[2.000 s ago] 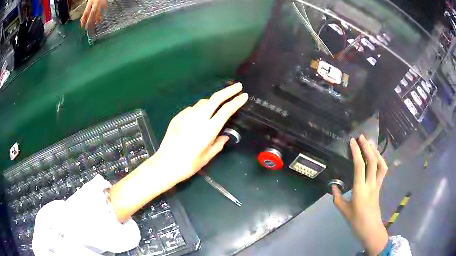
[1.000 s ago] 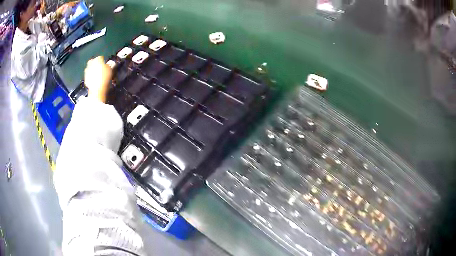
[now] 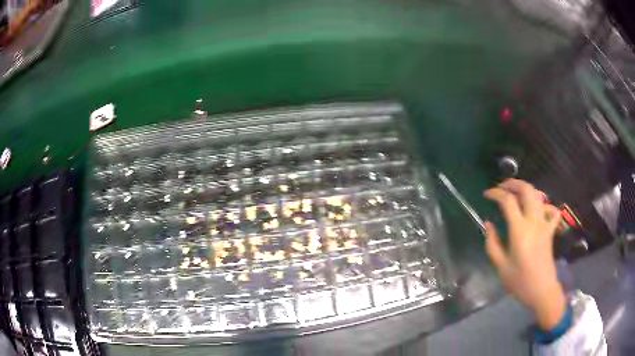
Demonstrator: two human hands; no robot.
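Observation:
My right hand (image 3: 523,243) is at the right, in front of the black press (image 3: 550,132). Its fingers are apart and slightly curled, and I see nothing in it. It partly hides the red knob (image 3: 569,214). The clear tray (image 3: 271,222) fills the middle, with many pockets of dark parts, several with yellowish specks. Thin silver tweezers (image 3: 463,201) lie between the clear tray and the press. My left hand is out of the picture.
The black tray (image 3: 38,243) is cut off at the left edge. A white housing (image 3: 102,117) lies on the green mat (image 3: 278,69) beyond the clear tray. Round silvery buttons (image 3: 507,165) are on the press front. The view is motion-blurred.
The view swung left to the black tray, then back right to the clear tray and press. My left hand has gone out of view. My right hand is off the silvery button.

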